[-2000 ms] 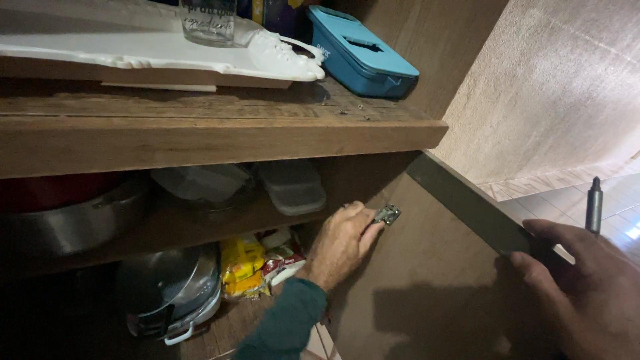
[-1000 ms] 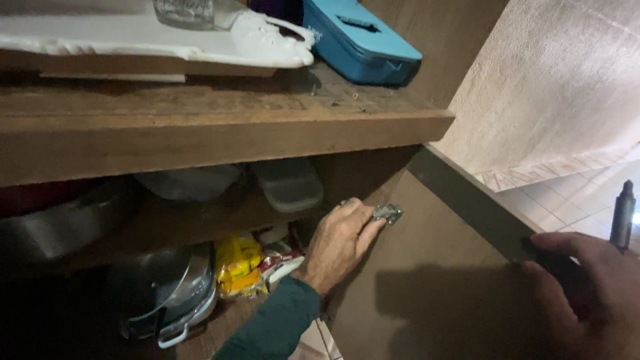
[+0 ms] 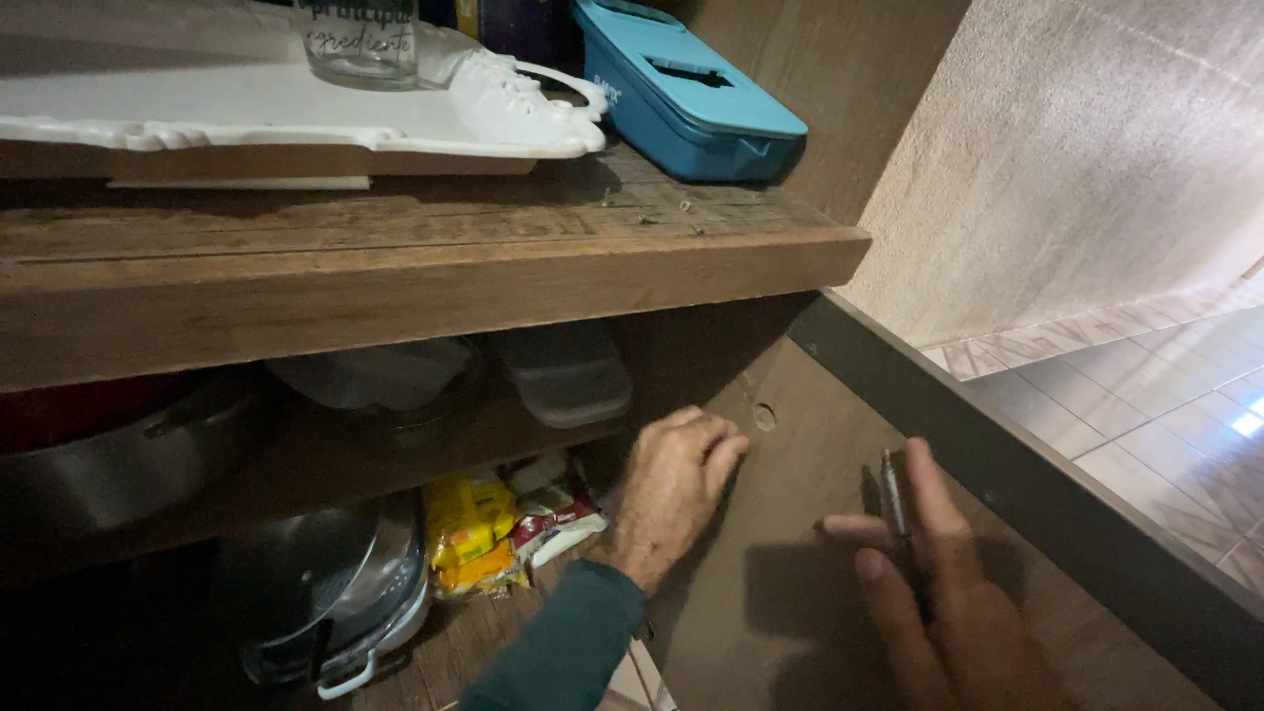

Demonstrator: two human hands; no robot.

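Note:
My left hand [image 3: 676, 494], in a dark green sleeve, is beside the inner face of a brown cabinet door [image 3: 711, 602]. Its fingers are curled, and whether they hold anything is hidden. Just right of its fingertips is a round hole [image 3: 764, 417] in the door. My right hand [image 3: 938, 583], blurred, is in front of the same door with its fingers spread. A slim dark pointed tool [image 3: 894, 499] is held between them, tip up; its kind is unclear.
Above my hands a wooden shelf [image 3: 444, 296] bears small loose bits, a white tray [image 3: 415, 133], a glass [image 3: 360, 44] and a blue plastic box [image 3: 706, 109]. Below are pots [image 3: 99, 474], food packets [image 3: 469, 528] and a glass-lidded dish [image 3: 336, 583]. The door's dark edge [image 3: 1027, 494] runs down right.
The metal hinge seen at my left fingertips before no longer shows, and a round hole in the door is visible. My right hand has moved from the door's edge to before its inner face.

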